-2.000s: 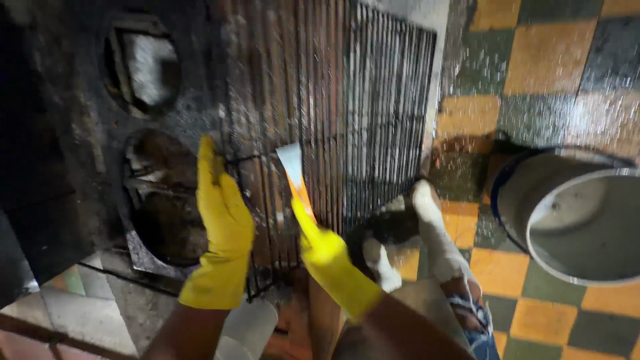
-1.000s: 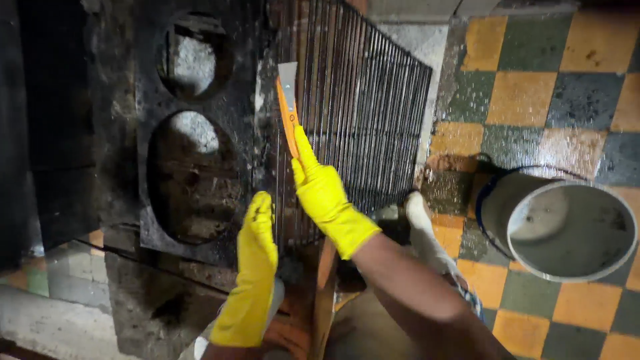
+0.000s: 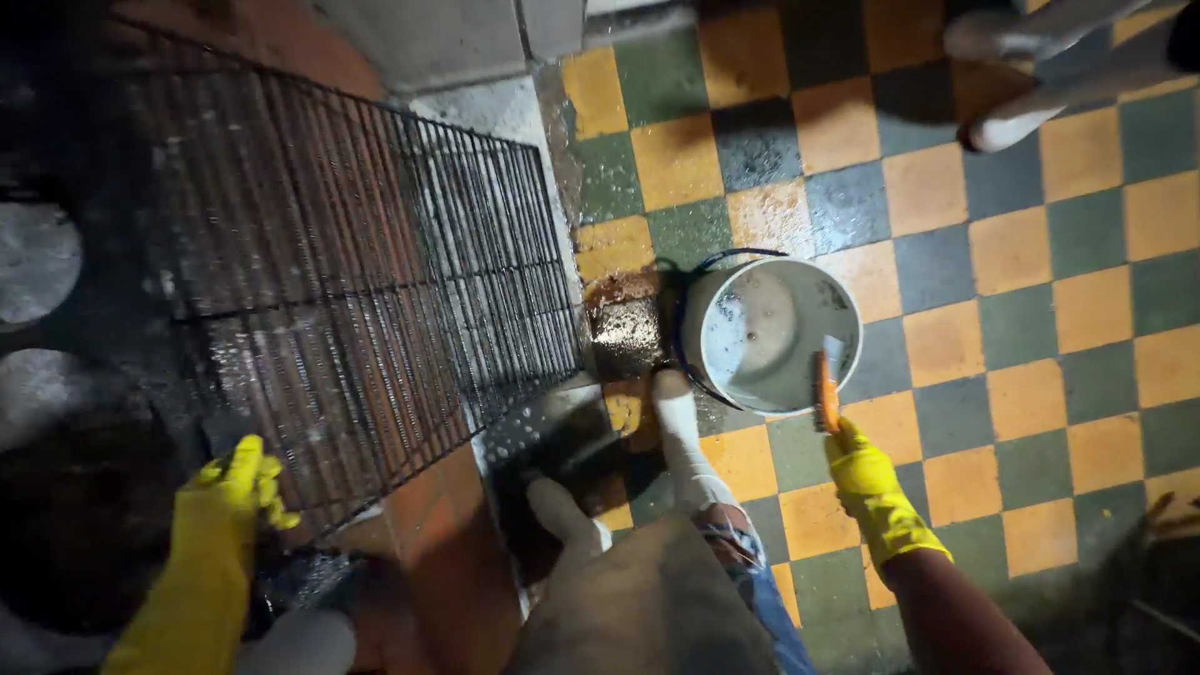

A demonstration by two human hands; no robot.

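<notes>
Gloved in yellow rubber, my right hand (image 3: 867,478) grips a scraper (image 3: 827,389) with an orange handle and a flat pale metal blade. The blade is over the near right rim of a pale plastic bucket (image 3: 689,347) that has liquid in the bottom and a dark handle. My left hand (image 3: 234,487), in a matching glove, is at the lower left edge of a wet, dark metal grill grate (image 3: 375,281), fingers partly curled. Whether it touches the grate I cannot tell. The grate leans over reddish tiles.
Wet checkered floor tiles (image 3: 1012,356) surround the bucket. Another person's legs in pale boots (image 3: 1003,127) are at the upper right. My own white boot (image 3: 680,422) stands close to the bucket. A blackened stove top (image 3: 122,309) with round openings lies at the left.
My right hand has moved right with the scraper, from above the grate to the bucket. The view has swung right. Another person's legs now show.
</notes>
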